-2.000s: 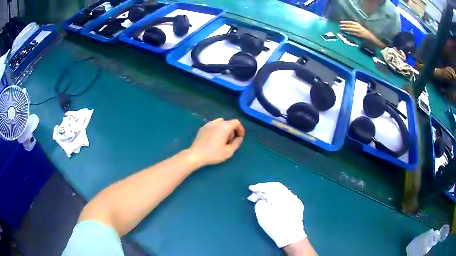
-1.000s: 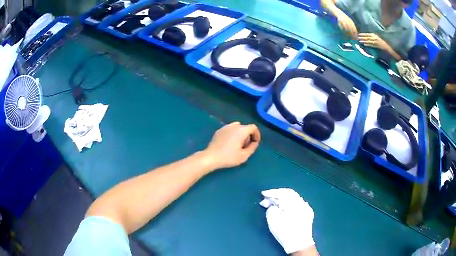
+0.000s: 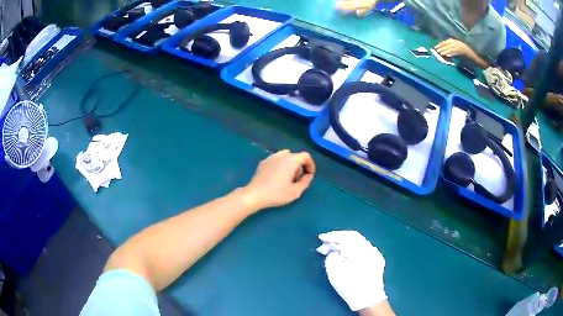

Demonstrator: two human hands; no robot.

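Note:
My left hand is bare and rests on the green bench with its fingers curled; nothing shows in it. My right hand wears a white glove and rests lower right on the bench, fingers bent together. A small white tip shows at its fingers; I cannot tell if it is glove or cloth. Black over-ear headphones lie in a blue tray with a white liner, beyond my hands. A flat black piece lies behind them. Neither hand touches the trays.
Several more blue trays with headphones run along the line, one at the right. A crumpled white cloth, a black cable and a small fan are at the left. A bottle is at lower right. A person sits opposite.
My hands hold the same pose on the bench; the view has shifted slightly. The person opposite has moved one hand away toward the left. The trays stay in place.

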